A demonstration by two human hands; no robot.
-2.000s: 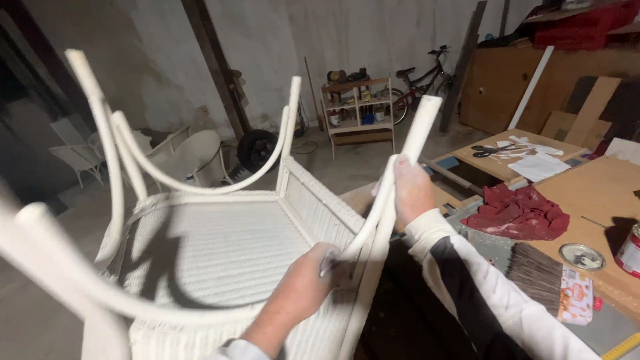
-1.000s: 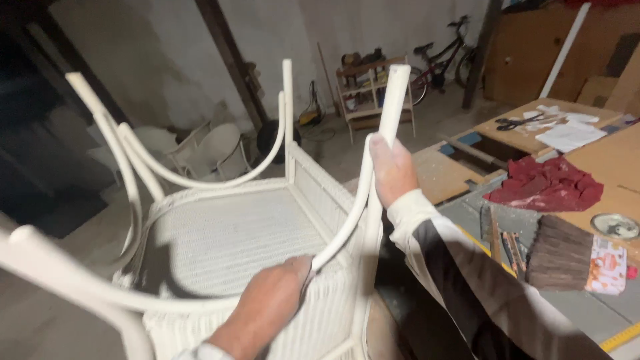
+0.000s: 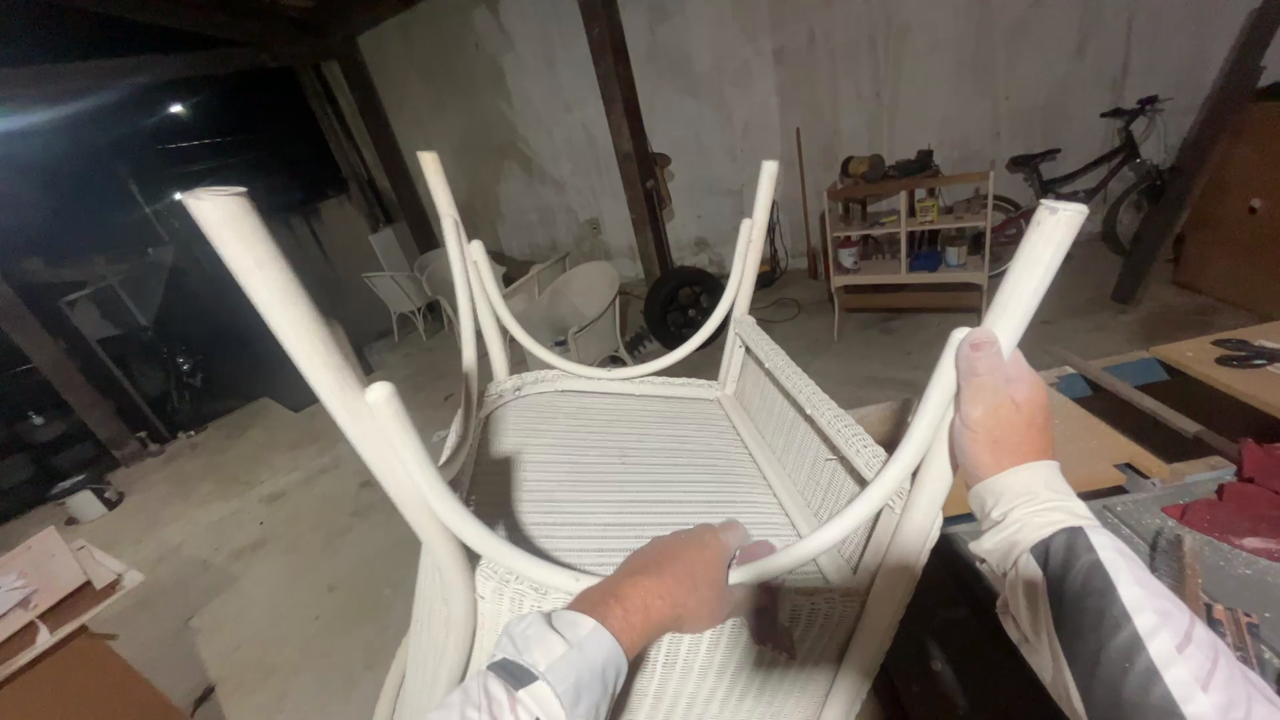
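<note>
A white-painted wicker chair (image 3: 620,470) stands upside down before me, its legs pointing up. My right hand (image 3: 1000,410) grips the near right leg where the curved brace (image 3: 870,510) meets it. Lower down, my left hand (image 3: 670,580) is closed around the middle of that brace. A dark reddish piece, perhaps sandpaper or cloth (image 3: 770,615), hangs from the left fingers; its kind is unclear. The palm sides of both hands are hidden.
At right, a worktable (image 3: 1170,510) holds a red cloth (image 3: 1240,510) and black-handled scissors (image 3: 1245,352). Behind are a wooden shelf (image 3: 910,280), a bicycle (image 3: 1090,170), a tyre (image 3: 685,305) and white wicker chairs (image 3: 590,300). Boards (image 3: 50,590) lie at lower left.
My left hand has moved leftward along the curved brace from near the right leg to its middle. The right hand stays on the leg. The view has turned left.
</note>
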